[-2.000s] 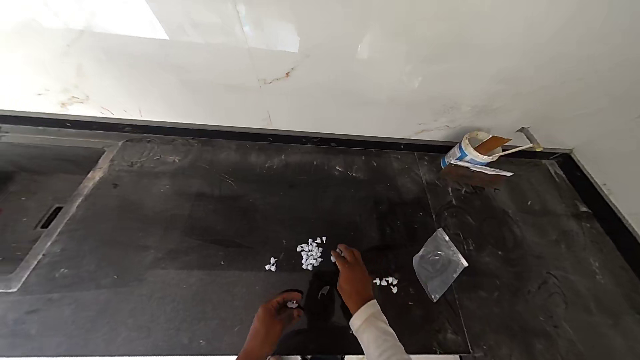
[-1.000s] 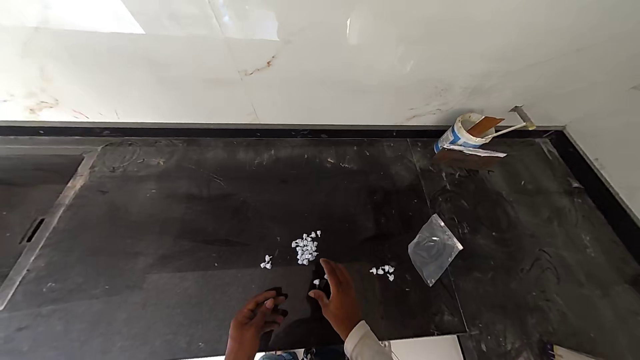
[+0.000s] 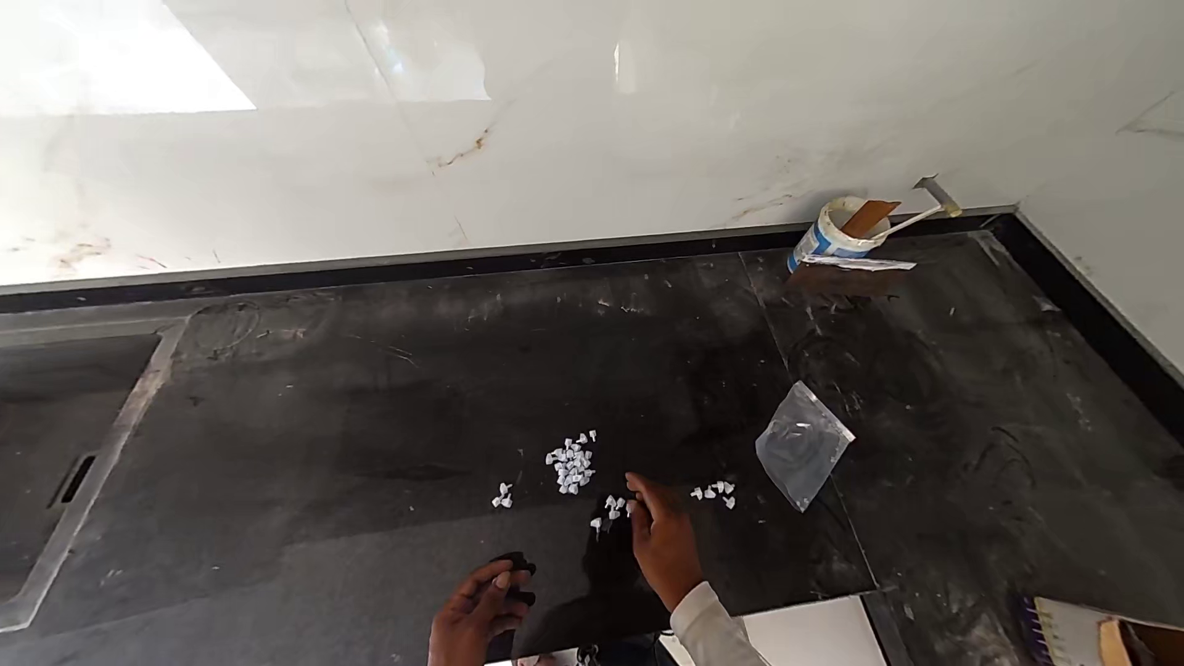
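Several small white plastic pieces, like tile spacers or clips, form a heap point(image 3: 571, 465) on the black stone countertop point(image 3: 388, 416). Smaller clusters lie left of the heap point(image 3: 502, 497) and to its right point(image 3: 716, 492). My right hand point(image 3: 664, 536) is over the counter, its thumb and index finger beside another few white pieces point(image 3: 615, 506); whether it pinches one is unclear. Near the front edge my left hand point(image 3: 476, 610) is curled, with small dark shapes at its fingertips that may be an object or shadow. A clear plastic zip bag point(image 3: 803, 449) lies flat farther right.
A white and blue tub point(image 3: 819, 240) holding a brown scraper-like piece and a white-handled tool stands against the marbled wall. A recessed sink point(image 3: 65, 416) is at the left. A spiral notebook point(image 3: 1064, 629) sits at the lower right.
A few white pieces now lie between the heap and my right hand, where one piece showed a second ago. My right hand has moved rightward from the heap.
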